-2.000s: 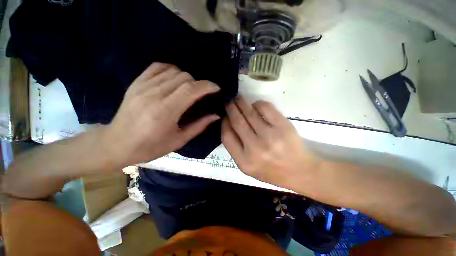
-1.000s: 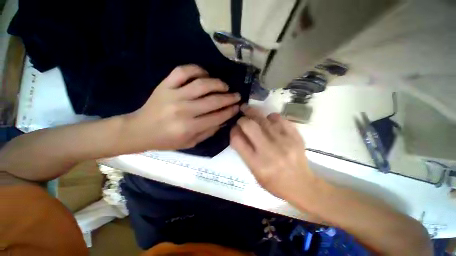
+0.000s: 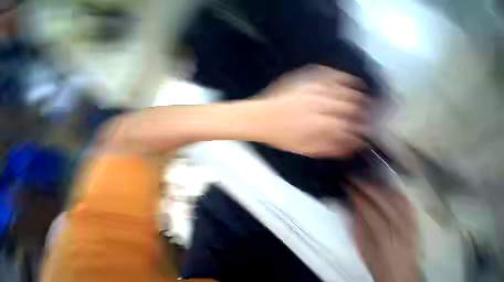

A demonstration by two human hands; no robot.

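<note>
The frame is strongly blurred. A dark garment piece (image 3: 260,33) lies on the white table and runs from the top of the view down under both hands. My left hand (image 3: 320,113) lies on the cloth with its fingers together, pointing right. My right hand (image 3: 387,226) is below and right of it, at the cloth's lower right edge, darker and smeared. Whether either hand grips the cloth is hidden by blur. The sewing machine's parts at the right cannot be made out clearly.
The white table edge (image 3: 276,206) slants down to the right. Dark cloth (image 3: 237,242) hangs below it on the lap side. A pale crumpled heap (image 3: 179,198) is beside my orange sleeve. Blurred blue things (image 3: 36,165) are at the far left.
The view has swung to the left and tilted, so the cloth and both hands now appear further right. The snips and tension dial are no longer distinguishable. Both hands remain at the cloth.
</note>
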